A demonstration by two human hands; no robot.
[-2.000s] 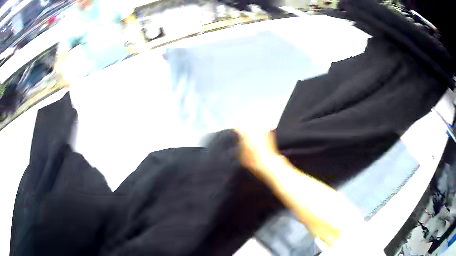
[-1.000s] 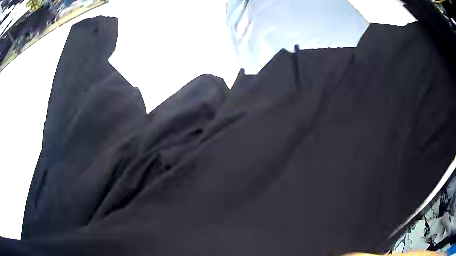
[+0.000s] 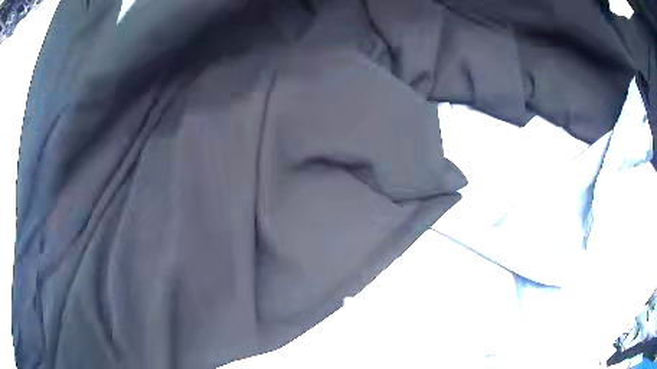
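Black fabric point(image 3: 216, 187) fills the left and middle of the head view. It lies rumpled, with long folds on its left side and a folded corner pointing right near the middle. More of it lies bunched across the top right. Pale blue-white fabric point(image 3: 612, 180) shows at the right, creased and washed out by glare. Neither of my hands is in the picture.
The white tabletop point(image 3: 403, 317) shows below the fabric's slanting lower edge, in strong glare. A strip of white also shows at the far left edge. Patterned scraps or floor litter appear at the lower right rim, beyond the table edge.
The black fabric has shifted and now shows a folded corner, with white exposed at the lower right. The blue piece now appears at the right. My hand, seen earlier, is out of view.
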